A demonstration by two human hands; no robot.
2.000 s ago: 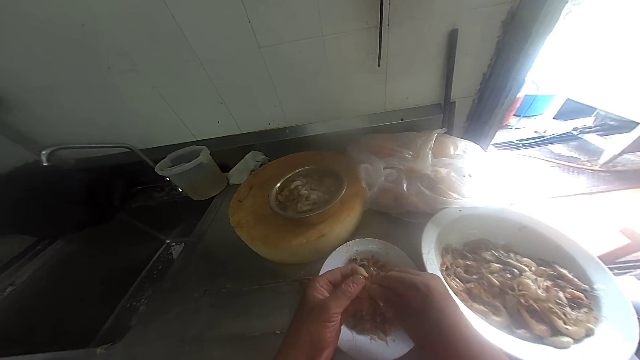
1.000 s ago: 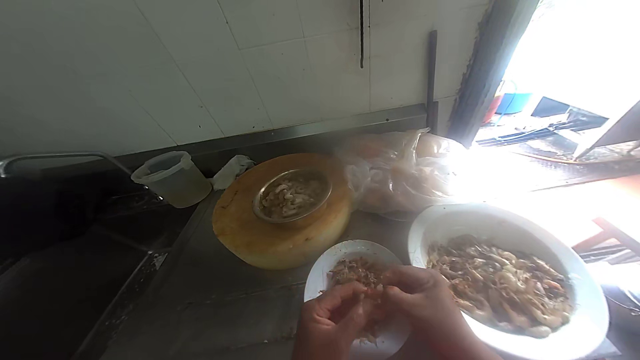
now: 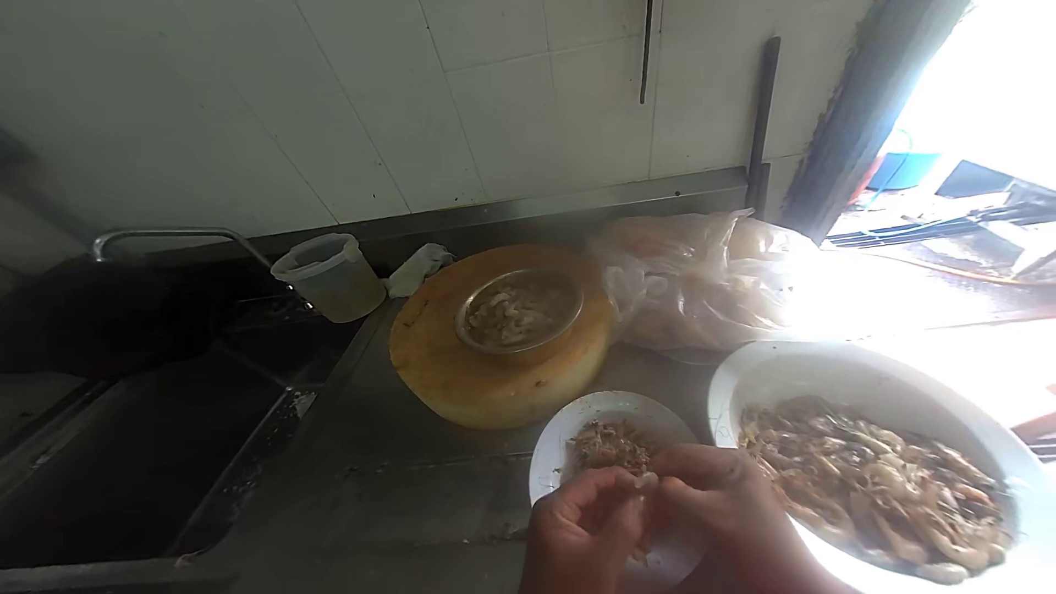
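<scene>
My left hand (image 3: 584, 528) and my right hand (image 3: 711, 503) meet over a white plate (image 3: 554, 441), fingertips pinching a small pale shrimp (image 3: 646, 480) between them. Shrimp shells and heads (image 3: 609, 445) lie heaped on the plate beneath. To the right, a large white basin (image 3: 841, 363) holds many unpeeled shrimp (image 3: 883, 487). Behind the plate, a round metal bowl (image 3: 528, 356) with peeled shrimp (image 3: 516, 315) in it rests on a thick round wooden chopping block (image 3: 462, 388). The palms and part of the plate are hidden by my hands.
Clear plastic bags with pale contents (image 3: 701, 280) lie behind the basin. A translucent plastic tub (image 3: 334, 280) and a crumpled white bag (image 3: 419, 268) stand left of the block. A sink (image 3: 157, 462) with a metal faucet (image 3: 173, 233) is at the left, a tiled wall (image 3: 528, 107) behind.
Both hands stay over the plate with fingertips together; their fingers have shifted slightly around the small shrimp.
</scene>
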